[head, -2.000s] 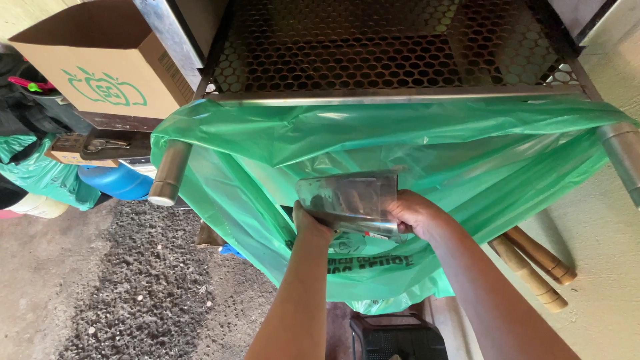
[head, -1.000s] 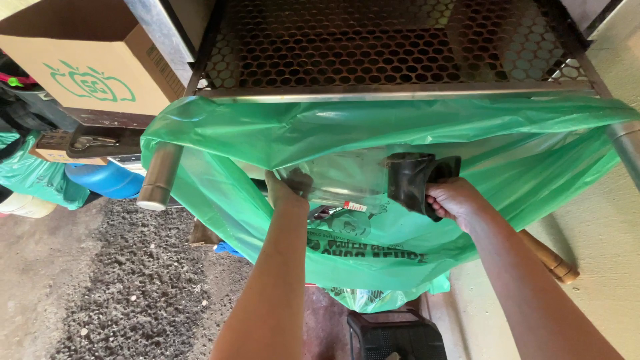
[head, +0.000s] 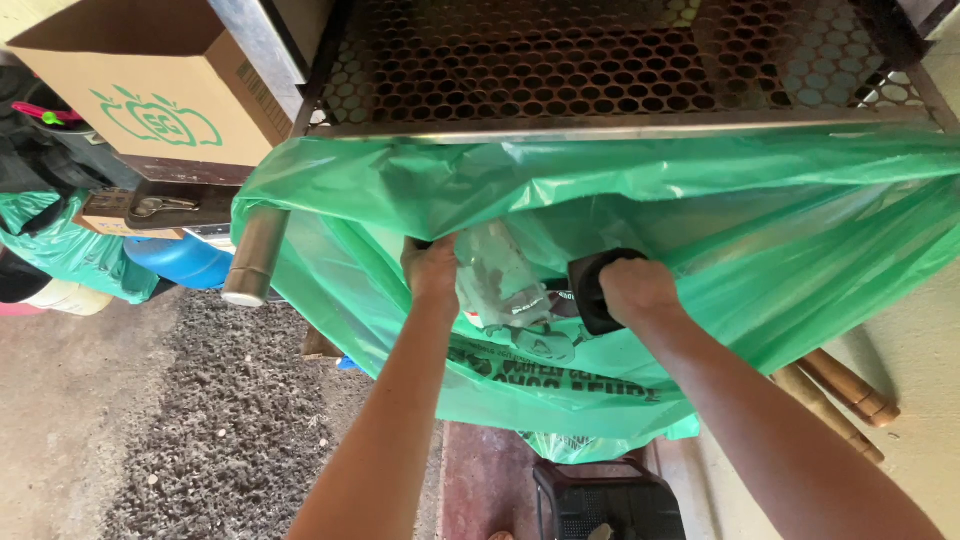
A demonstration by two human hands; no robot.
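Note:
A large green plastic bag (head: 750, 247) hangs wide open from a metal frame, its top edge draped over the frame's tubular handle (head: 256, 259). Inside the bag's mouth, my right hand (head: 641, 289) is closed on a dark, hollow plastic piece (head: 592, 300). My left hand (head: 431, 270) is at the left of the opening beside a clear plastic container (head: 499, 274); part of its fingers is hidden, and what it grips is unclear. Some packaging with print lies behind the container. Black printing shows on the bag's lower part.
Above the bag is a perforated metal shelf (head: 570, 75). At the left are a cardboard box (head: 165, 112), a small dark tray (head: 161, 214) with a metal utensil, and a blue container (head: 180, 259). A black plastic stool (head: 611, 499) stands below; wooden handles (head: 847, 390) lean at the right wall.
My right hand held a shiny clear-looking container's side two seconds ago; since one second ago it has been on the dark piece. That piece has moved slightly left, nearer my left hand.

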